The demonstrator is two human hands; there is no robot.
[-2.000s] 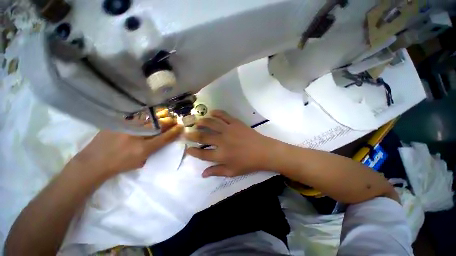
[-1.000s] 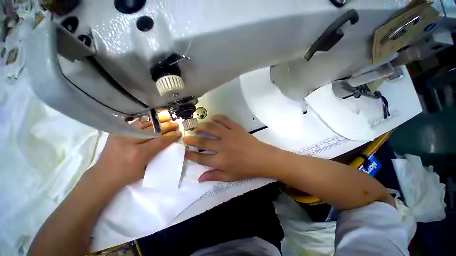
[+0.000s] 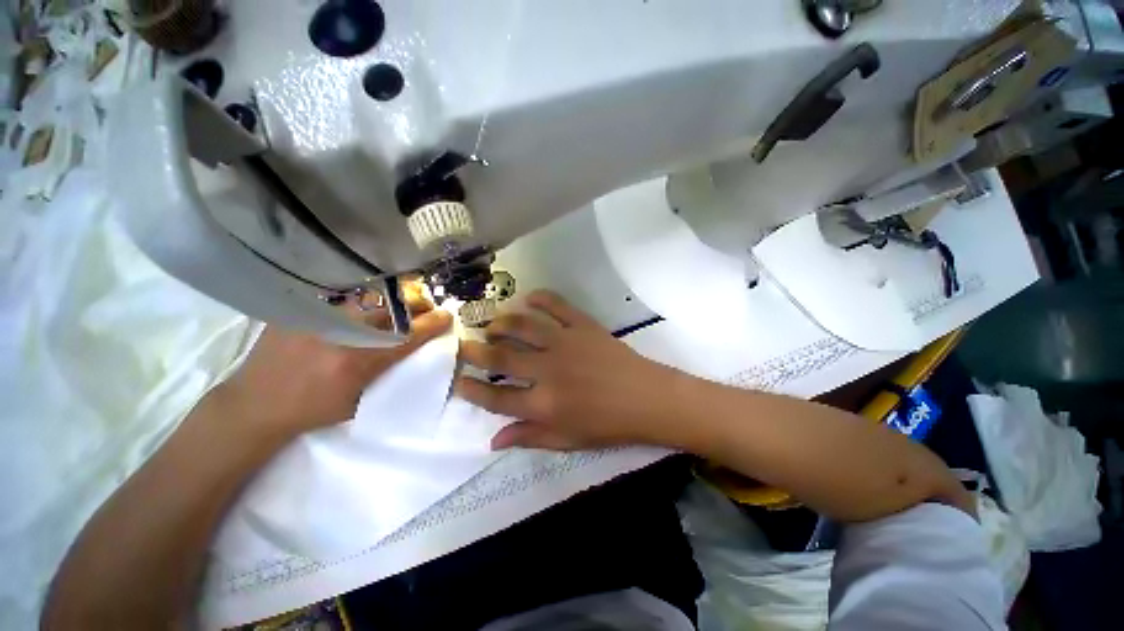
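Observation:
A soft white cloth (image 3: 314,493) spreads from the needle area over the table's front left. A stiffer white strip (image 3: 413,385) lies on it, its upper end at my fingertips. My left hand (image 3: 314,370) lies flat on the cloth left of the strip, its fingertips partly hidden by the machine head. My right hand (image 3: 555,376) rests with fingers spread just right of the strip, fingertips at its edge. The presser foot area (image 3: 466,281) is lit between the hands; the needle tip cannot be made out.
The white-grey sewing machine (image 3: 592,86) arches over the work. Curved white pieces (image 3: 838,277) lie around its pillar. A printed scale (image 3: 789,361) runs along the table's front edge. A yellow-edged tray, blue packet (image 3: 915,413) and white cloth bundle (image 3: 1035,462) are lower right.
The cloth has shifted left and up, baring more of the printed scale at the front left. The strip slants more between the hands. Both hands stay near the needle; the camera view has shifted slightly.

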